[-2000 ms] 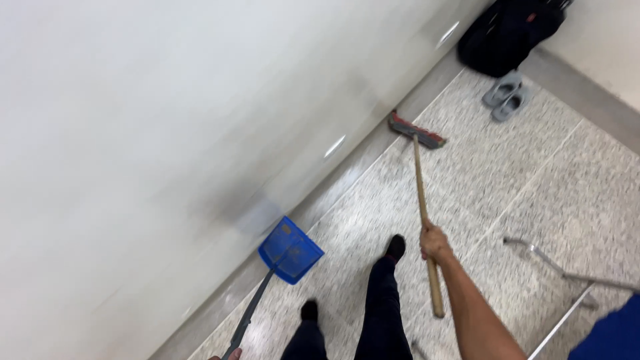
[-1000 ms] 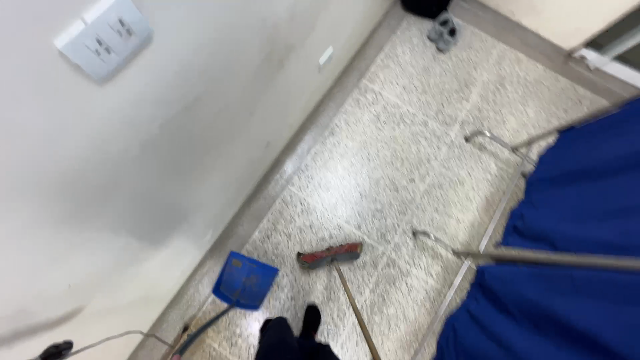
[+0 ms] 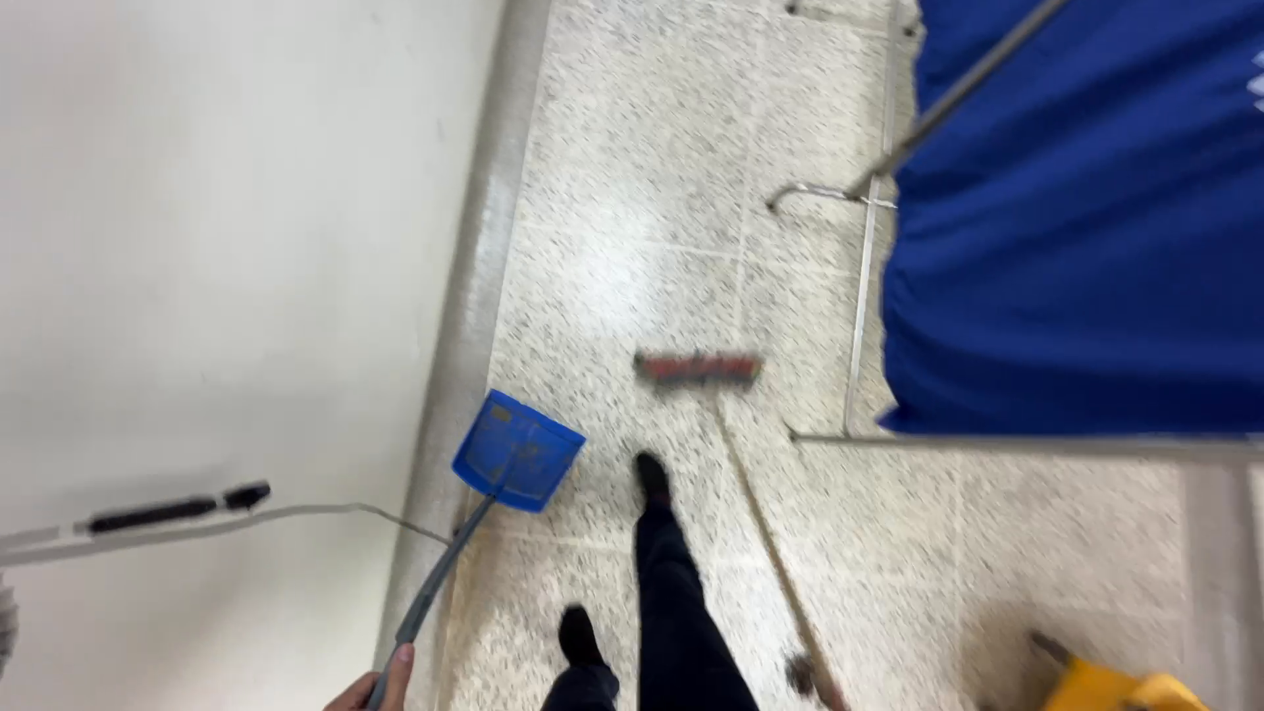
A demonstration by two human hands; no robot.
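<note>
My left hand (image 3: 380, 686) grips the grey handle of a blue dustpan (image 3: 523, 454) at the lower left. The pan lies near the foot of the wall, with brownish dirt marks on it. A push broom (image 3: 699, 368) with a blurred red and grey head rests on the floor, ahead of my feet. Its long wooden handle slants down to the bottom edge. No clear part of my right hand shows, so its grip on the handle is hidden. A small dark brown clump (image 3: 800, 674) is beside the lower handle, blurred.
A pale wall (image 3: 247, 247) runs along the left, with a cable (image 3: 296, 511) across it. Blue fabric (image 3: 1066, 257) hangs on a metal-tube frame (image 3: 859, 326) at the right, its feet jutting over the speckled floor. A yellow object (image 3: 1116, 688) stands at the lower right.
The view has turned a lot. The bag and grey shoes seen earlier are out of view. My right hand, on the broom handle two seconds ago, no longer shows clearly.
</note>
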